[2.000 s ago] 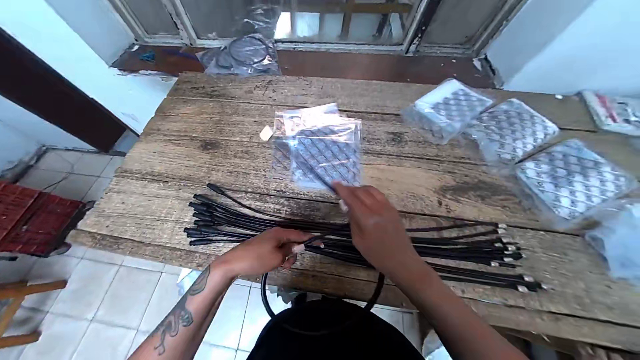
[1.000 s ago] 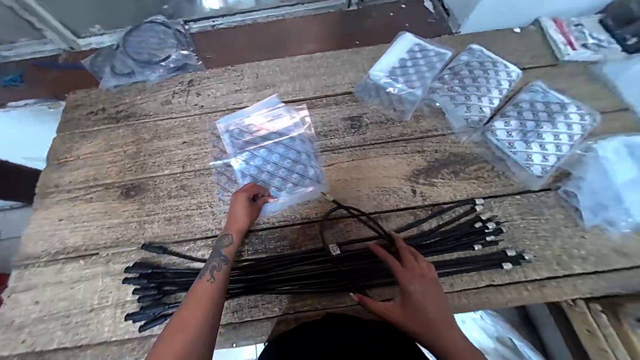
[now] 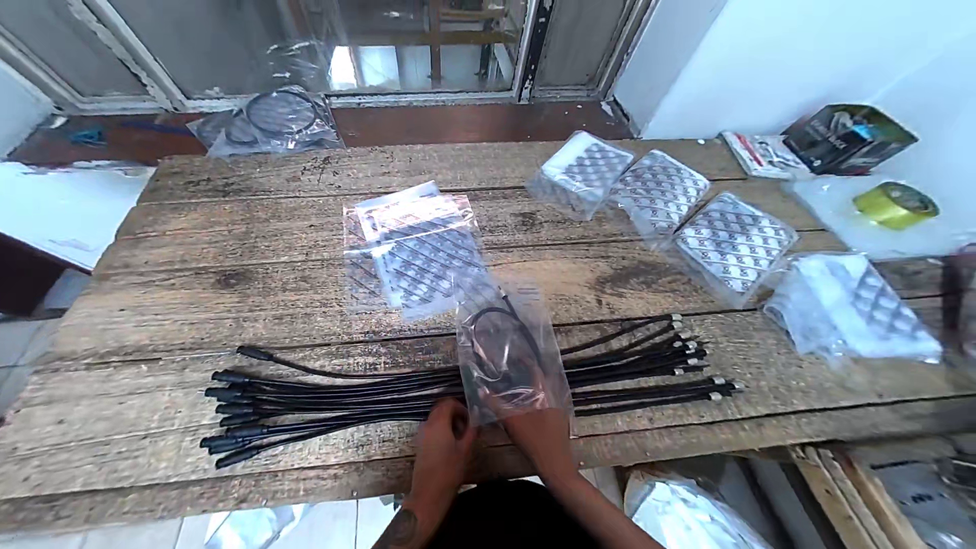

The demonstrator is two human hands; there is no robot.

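Observation:
A looped black cable [image 3: 494, 313] lies inside a clear plastic bag [image 3: 555, 358] near the middle of the table's front part. My right hand [image 3: 534, 423] reaches into the bag from its near end, and its fingers show through the film at the lower part of the loop. At the bag's near left corner my left hand [image 3: 444, 435] has its fingers curled at the edge; the fingertips are partly hidden. Beneath the bag a row of straight black cables [image 3: 343, 393] runs left to right, with metal connectors at the right. Flat printed plastic bags [image 3: 427, 255] overlap just behind.
Patterned plastic packs [image 3: 736, 240] lie at the right on the wooden table [image 3: 267, 305]. Beyond them are a crumpled bag [image 3: 854, 309], a yellow tape roll [image 3: 894, 206] and a dark box [image 3: 846, 141]. Bagged coiled cable [image 3: 278, 122] sits at the back left, by the window.
A second ago the looped cable lay outside a bag near my right hand; now it is inside one. My left hand has left the flat bags and moved back towards me. The view has shifted.

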